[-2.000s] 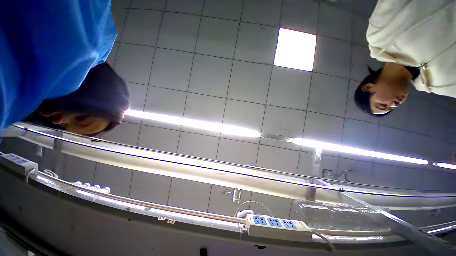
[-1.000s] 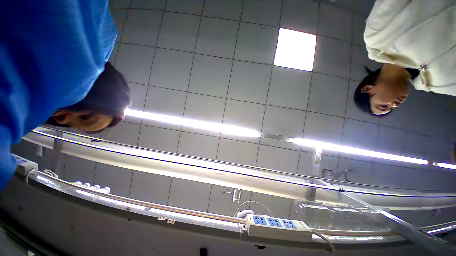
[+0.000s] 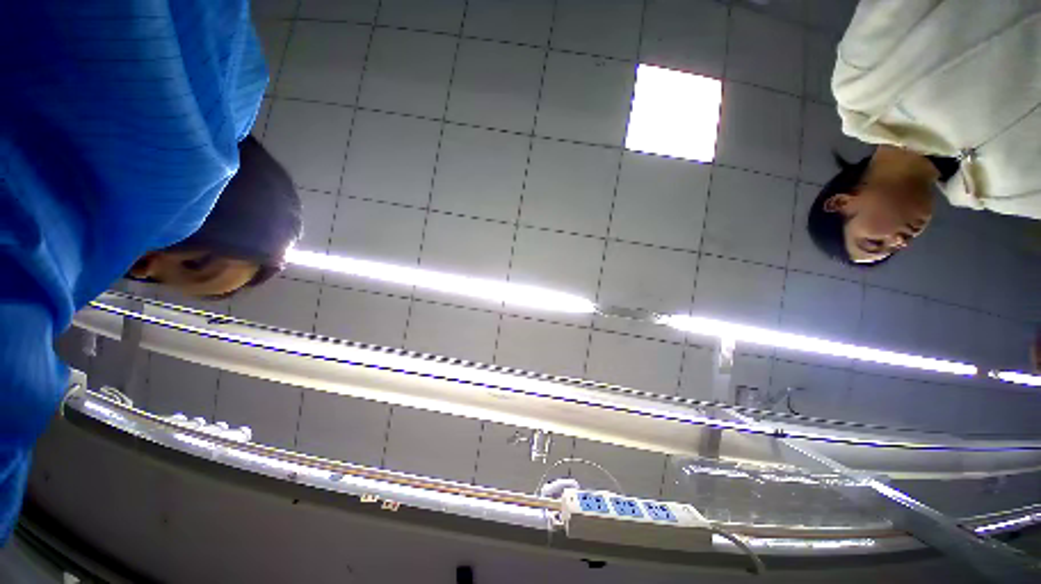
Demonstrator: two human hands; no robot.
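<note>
Neither my left hand nor my right hand is in the picture. The view is upside down and shows the ceiling, lights and rails. A white power strip (image 3: 635, 520) with blue sockets is fixed on the rail (image 3: 343, 470) at the lower middle, with a pale cable at its right end. No bench, belt or tray shows.
A person in blue clothing (image 3: 114, 148) fills the left side, with a dark-haired head turned down. A person in a cream top (image 3: 953, 91) is at the upper right. Long tube lights (image 3: 445, 283) and a square ceiling light (image 3: 675, 113) glow.
The blue sleeve and body at left have moved lower and further into the picture, covering the left end of the rail. The person in cream has shifted only slightly.
</note>
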